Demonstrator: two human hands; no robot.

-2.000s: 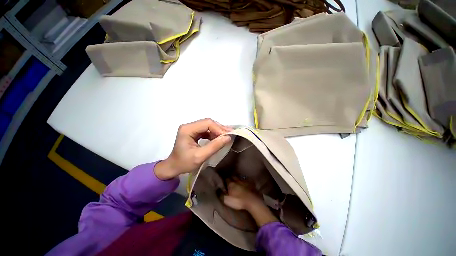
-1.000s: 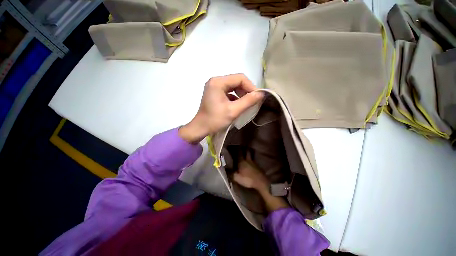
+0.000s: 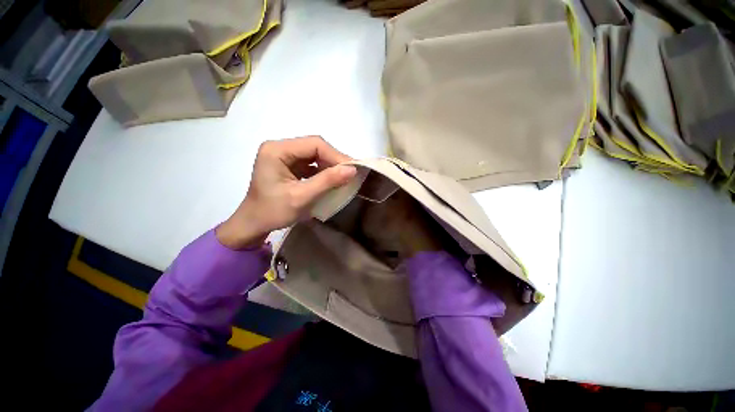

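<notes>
A beige bag body point(image 3: 475, 211) with yellow edges is held open at the table's near edge, its mouth facing me. Its darker lining point(image 3: 346, 265) shows inside, with a slit pocket line. Small shiny side tabs point(image 3: 281, 269) sit at both mouth corners. My left hand point(image 3: 290, 183) pinches the rim at the upper left between thumb and fingers. My right hand point(image 3: 395, 225) is deep inside the bag, dim and mostly hidden; the purple sleeve crosses the near rim. What its fingers do cannot be seen.
A stack of flat beige bag bodies point(image 3: 492, 105) lies behind on the white table point(image 3: 306, 88). Folded beige bodies point(image 3: 165, 87) lie at the far left, more crumpled ones point(image 3: 645, 96) at the right. A brown pile shows at the top edge. A shelf stands at the left.
My right hand has reached deeper into the bag, its sleeve now inside the mouth. My left hand still pinches the rim. The bag mouth has opened wider and the view has shifted.
</notes>
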